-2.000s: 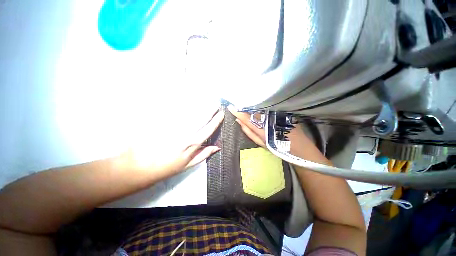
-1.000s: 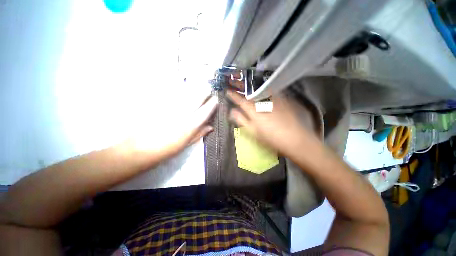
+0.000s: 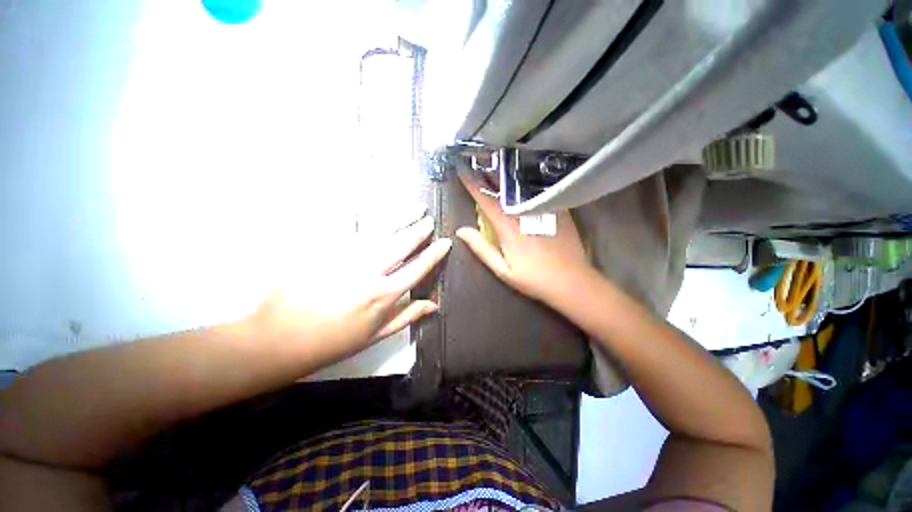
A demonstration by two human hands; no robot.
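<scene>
A dark brown panel [image 3: 515, 330] lies flat under the presser foot [image 3: 440, 162], with a stitched band [image 3: 430, 330] along its left edge. My left hand [image 3: 345, 300] lies flat with fingers apart, fingertips on the band's left edge. My right hand [image 3: 535, 250] presses on the panel just right of the foot, fingers apart. A yellow-green patch [image 3: 487, 226] is mostly hidden under my right hand. Lighter grey-beige cloth [image 3: 640, 240] is bunched at the right, beyond my right hand.
The white machine head [image 3: 640, 90] hangs over the work from the upper right. Yellow-orange scissor handles [image 3: 800, 290] lie at the table's right end. A bright blue object [image 3: 232, 8] is at the top left. The white table [image 3: 150, 200] spreads left; the checked apron [image 3: 380, 465] is below.
The panel has advanced under the foot, and the patch has moved up, mostly beneath my right hand. My left hand has shifted down the band with its fingers spread. The camera view has also shifted.
</scene>
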